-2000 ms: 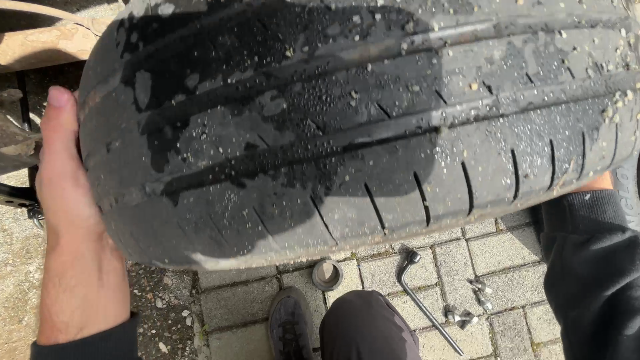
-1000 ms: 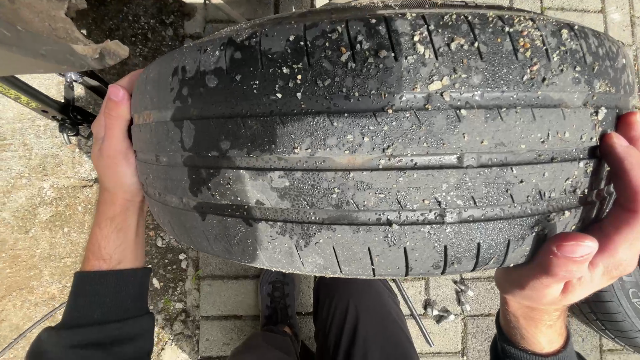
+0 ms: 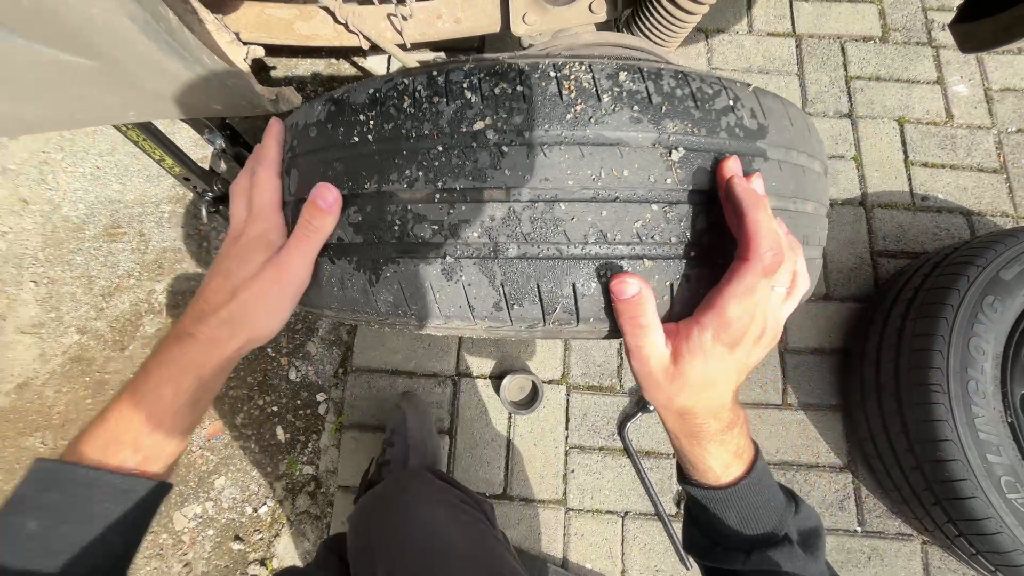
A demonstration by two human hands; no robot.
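A worn, wet car tire (image 3: 512,200), its tread dotted with grit, stands below me against the underside of a vehicle. Against its left side rests my left hand (image 3: 264,248), thumb on the tread and fingers along the edge. My right hand (image 3: 712,312) lies on the right part of the tread, thumb near the lower edge, fingers spread higher up. Both palms press on the tire from opposite sides. Below it, on the paving, are a round cap (image 3: 521,393) and a bent lug wrench (image 3: 652,484), partly hidden by my right wrist.
Another tire (image 3: 920,384) lies at the right. A scissor jack (image 3: 172,160) stands at the left under the grey body panel (image 3: 120,64). A rusty suspension arm (image 3: 368,24) and a coil spring (image 3: 666,20) show above the tire. Paving stones meet gravel at the lower left.
The tire now sits farther up, by the suspension parts, with more of the vehicle in view. My right hand, mostly hidden behind the tire two seconds ago, is now on its tread.
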